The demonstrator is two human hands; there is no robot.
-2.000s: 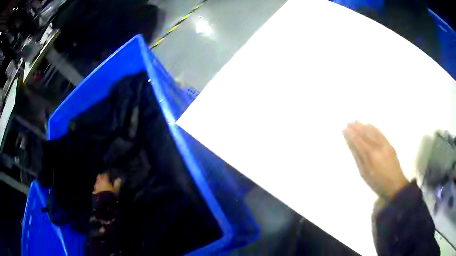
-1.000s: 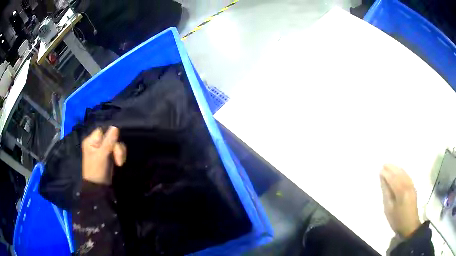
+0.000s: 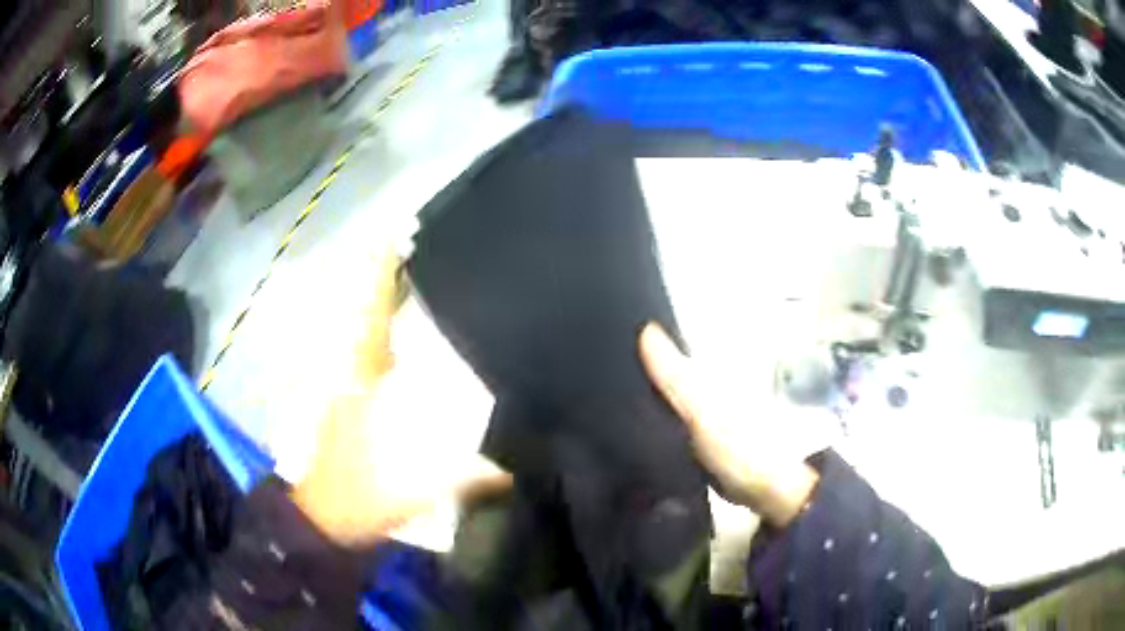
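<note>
A black fabric piece (image 3: 543, 271) is held up over the white sewing table (image 3: 728, 234), its lower part hanging toward my lap. A dark green-brown section shows low on it. My left hand (image 3: 383, 431) is at the piece's left edge, blurred and washed out, with its thumb on the cloth and its fingers along the side. My right hand (image 3: 722, 444) grips the right edge, thumb in front and the other fingers hidden behind the cloth.
The sewing machine (image 3: 1049, 284) with a lit display stands right of the piece. A blue crate (image 3: 753, 99) is behind the table. Another blue crate (image 3: 105, 493) with black pieces is at lower left. Taped floor and a red-orange covered pile (image 3: 259, 68) lie at upper left.
The view has swung right from the left crate to the table and machine. My left hand has left the crate. Both hands now hold a black piece; my right hand was empty over the table.
</note>
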